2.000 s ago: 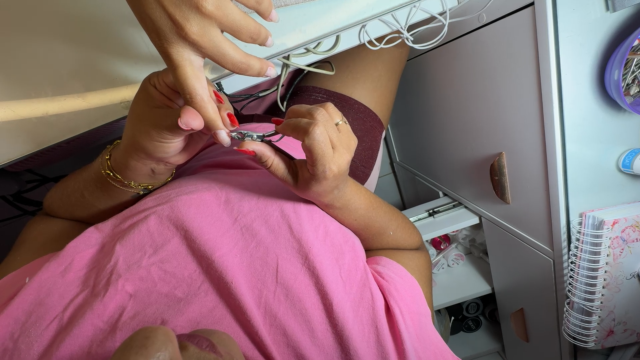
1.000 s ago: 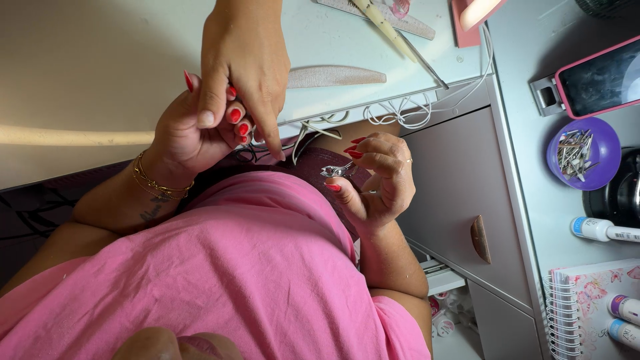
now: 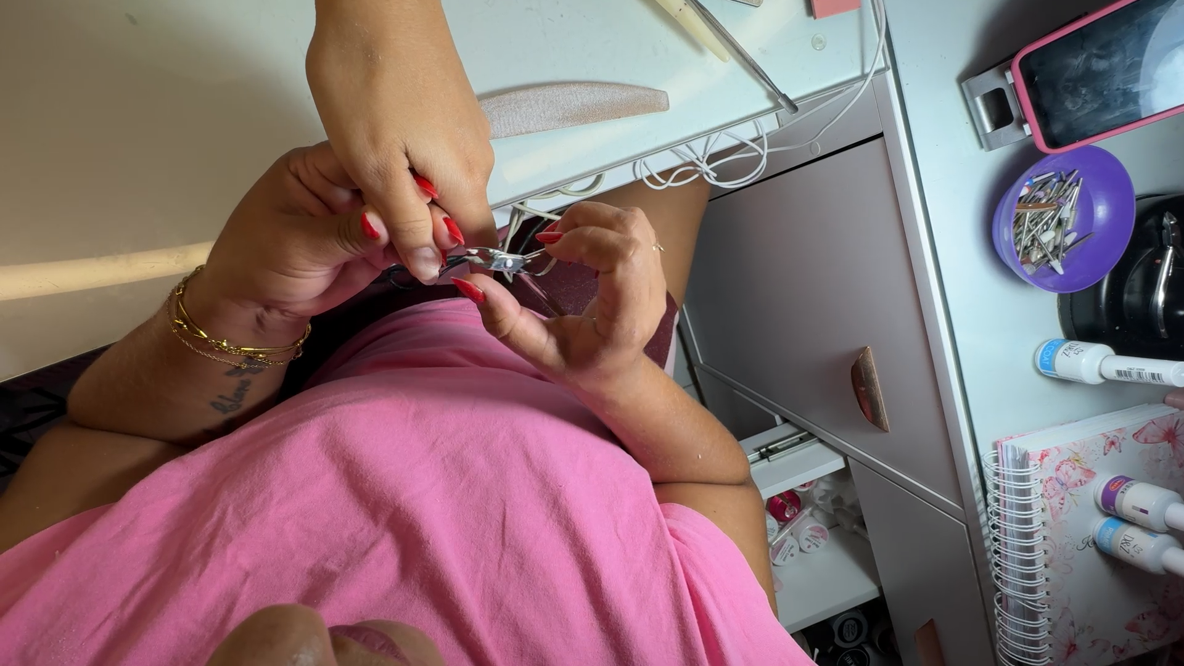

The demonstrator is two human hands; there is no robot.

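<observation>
My left hand (image 3: 305, 240), with red nails and gold bracelets, grips the fingers of another person's hand (image 3: 398, 129), which reaches down from the top of the view. Held by its handles between the thumb and fingers of my right hand (image 3: 592, 287) is a pair of metal cuticle nippers (image 3: 504, 262). The jaws of the nippers point left and are at the other person's fingertips. Whether the jaws touch skin or nail cannot be told. Part of the held fingers is hidden behind my fingers and the other hand.
A nail file (image 3: 578, 106) and a metal tool (image 3: 745, 55) lie on the white table (image 3: 592, 162). White cables (image 3: 708, 162) hang at its edge. At right are a purple bowl (image 3: 1115, 217) of bits, a phone (image 3: 1101, 74), bottles and a spiral notebook (image 3: 1064, 555).
My right hand has moved left with the nippers, from apart a second ago to beside the other person's fingers. The view has shifted since the earliest frame.
</observation>
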